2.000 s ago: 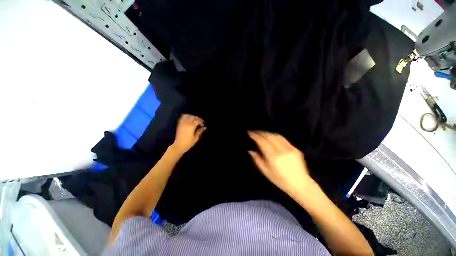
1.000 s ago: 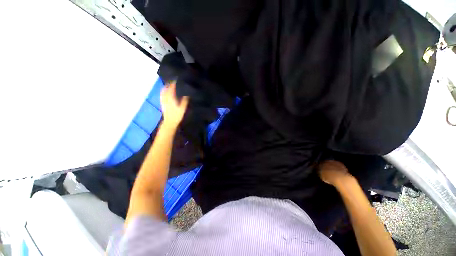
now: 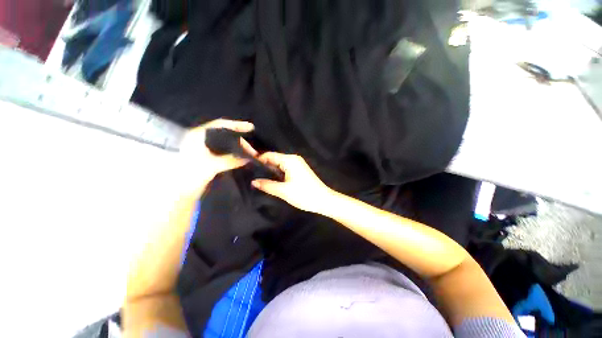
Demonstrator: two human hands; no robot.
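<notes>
A large black garment piece [image 3: 317, 72] is spread in front of me, with a pale label [image 3: 404, 65] on it at the upper right. My left hand [image 3: 214, 146] holds a bunched part of black cloth between thumb and fingers. My right hand [image 3: 294, 181] is beside it, to the right, and pinches a narrow edge of the same cloth with thumb and fingers. The frame is somewhat blurred, so the edge's detail cannot be told.
A white surface [image 3: 72, 218] lies at left, edged by a perforated grey rail [image 3: 99, 109]. A blue crate [image 3: 236, 307] shows below the cloth. The white machine table [image 3: 521, 125] is at right, with a small dark tool [image 3: 538, 71]. Black pieces lie at lower right near the speckled floor.
The view has shifted. My left hand has taken hold of black cloth from over the crate. My right hand has come from the right to meet it and pinches the cloth.
</notes>
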